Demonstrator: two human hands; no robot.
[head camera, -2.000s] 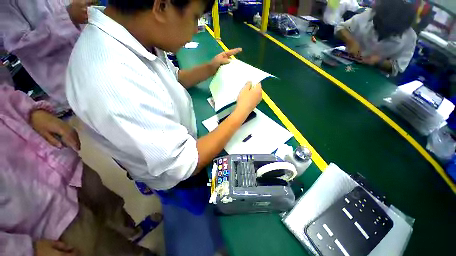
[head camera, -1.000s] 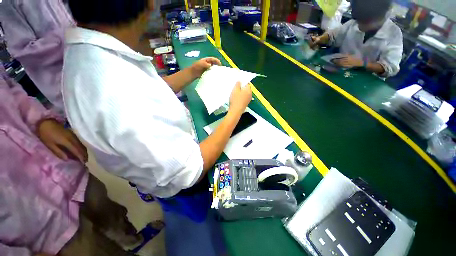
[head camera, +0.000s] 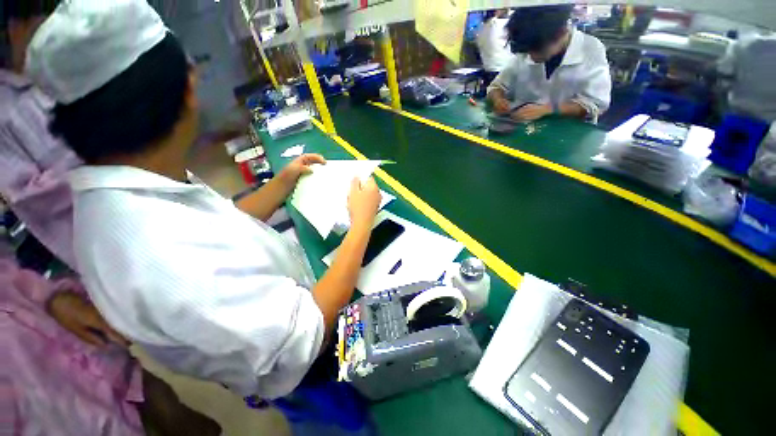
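Neither of my hands shows. Nearest in front of me, at the lower right, a black tablet-like housing (head camera: 580, 368) with white strips and small dots lies on a whitish translucent stack (head camera: 504, 358). To its left stands a grey tape dispenser (head camera: 413, 341) with coloured buttons and a white tape roll (head camera: 436, 305) on top. A small whitish bottle (head camera: 470, 285) with a metal top stands beside it. A person in a white smock holds pale papers (head camera: 328, 189) in both hands.
A black smartphone (head camera: 383, 242) and a small dark stick lie on white paper (head camera: 421, 252). Across the green line (head camera: 476, 187) are a white stack (head camera: 655, 153), plastic bags, blue bins (head camera: 756, 223) and a seated person (head camera: 557, 72). People in pink smocks stand at left.
The view has tilted up and turned right, so the far side shows more. The neighbouring person's white cap now shows, and their papers are held lower over the bench. The housing stays on its stack.
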